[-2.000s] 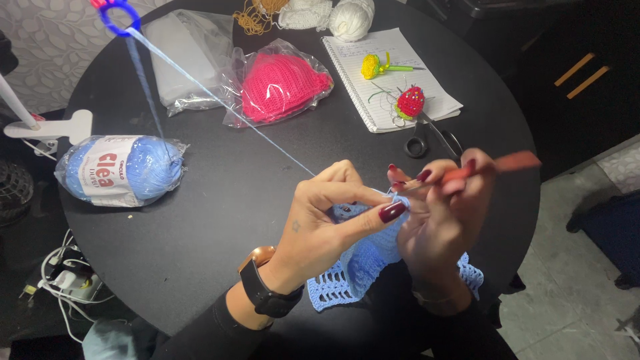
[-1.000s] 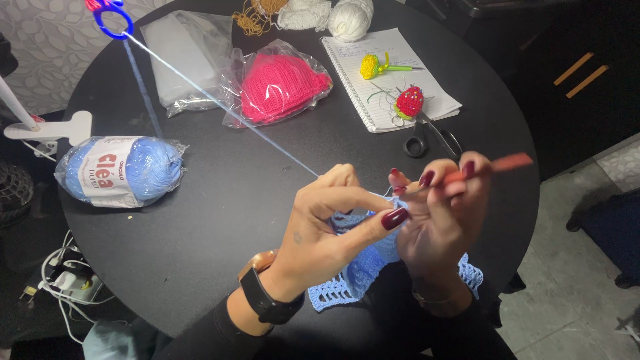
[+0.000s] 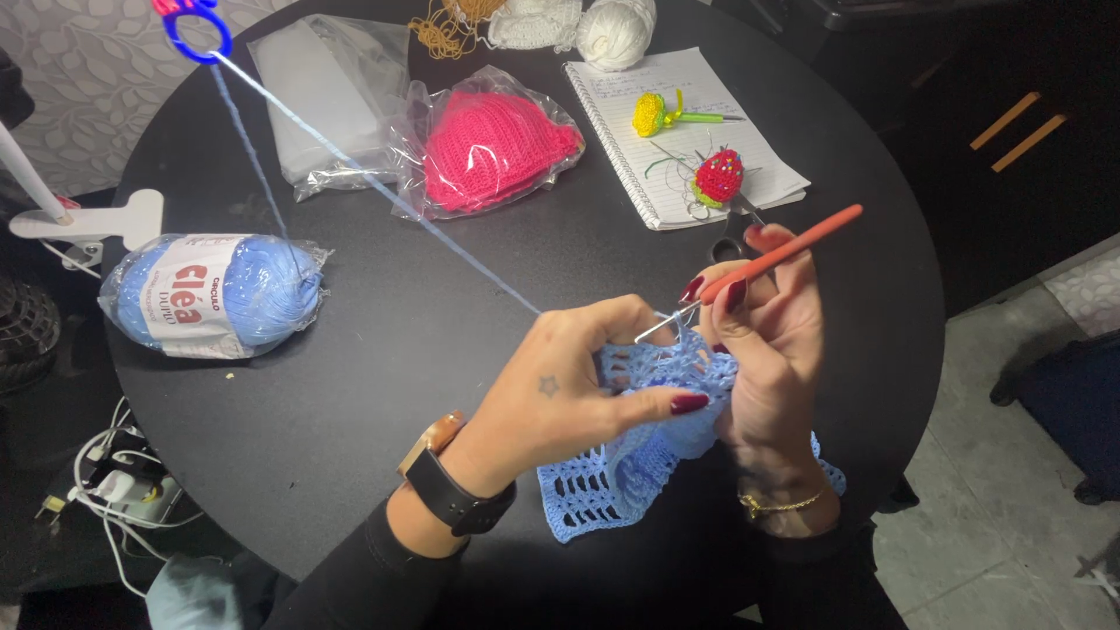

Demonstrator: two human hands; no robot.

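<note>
My left hand [image 3: 569, 394] grips a light blue crocheted piece [image 3: 582, 494], its thumb lying across the front and its index finger bent above. My right hand [image 3: 774, 350] holds a crochet hook by its orange-red handle [image 3: 787, 254]; the metal tip shows at the work's top edge with blue yarn around its shaft. A strand of blue yarn [image 3: 420, 219] runs from my left hand up to a blue ring [image 3: 197, 35], then down to a wrapped ball of blue yarn [image 3: 223, 293] at the left. My palms hide part of the piece.
On the round black table [image 3: 376, 437] lie a pink crocheted piece in clear plastic [image 3: 490, 153], a clear plastic package [image 3: 328, 105], a spiral notebook [image 3: 674, 188], a yellow crocheted flower pen [image 3: 652, 114], a red strawberry pincushion [image 3: 719, 178], scissors [image 3: 728, 251] and white yarn [image 3: 615, 33].
The hook's metal tip, hidden by my fingers before, now shows clear of them. My left index finger and thumb have moved apart, and more of the blue piece shows between my hands.
</note>
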